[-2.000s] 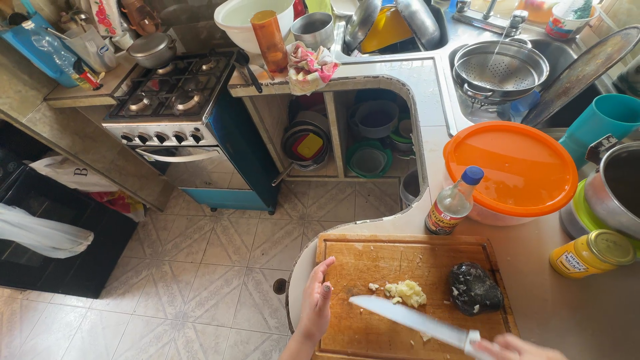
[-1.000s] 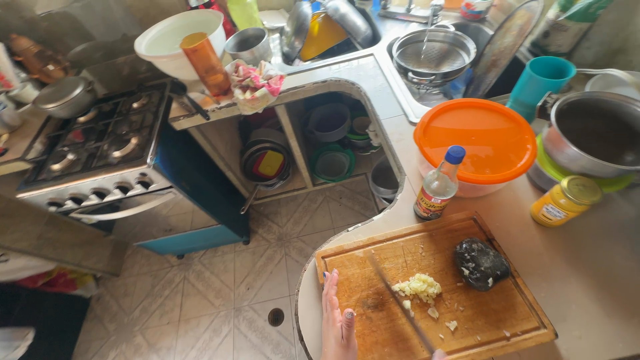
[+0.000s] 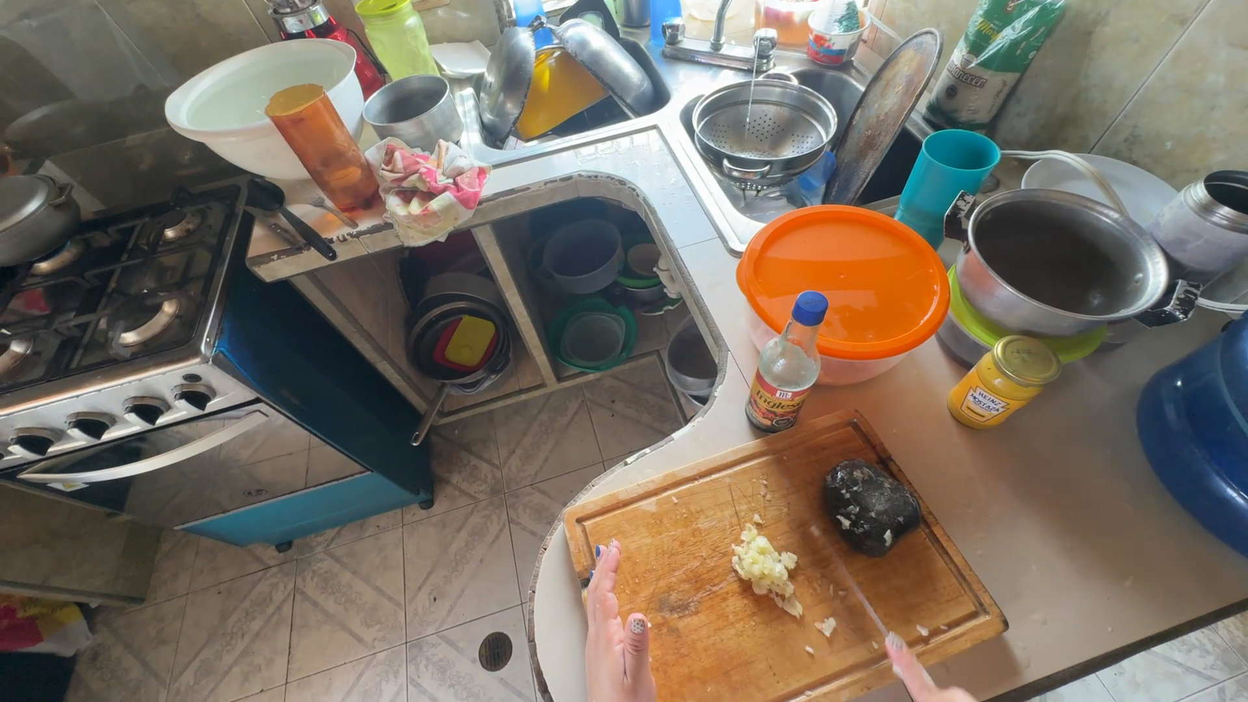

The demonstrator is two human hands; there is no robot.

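My left hand (image 3: 616, 639) rests at the left edge of the wooden cutting board (image 3: 682, 517), its fingers raised and slightly apart, holding nothing. At the lower right, my right hand (image 3: 921, 673) is partly cut off by the frame and grips a knife (image 3: 853, 575), seen nearly edge-on over the board. Between the hands lies a small heap of chopped garlic (image 3: 763, 563), with loose bits to its lower right. A dark stone (image 3: 871, 507) with pale flecks on it sits on the board's right part, just beyond the blade.
Behind the board stand a sauce bottle (image 3: 783, 375), an orange-lidded bowl (image 3: 843, 278) and a mustard jar (image 3: 1002, 382). Farther right are a metal pot (image 3: 1063, 255) and a blue container (image 3: 1204, 429). Water runs into a colander (image 3: 765, 127) in the sink. A stove (image 3: 117, 322) stands left.
The knife has moved from the left side of the garlic to its right. The garlic lies in a tighter heap than one second ago. The left hand stays by the board's left edge.
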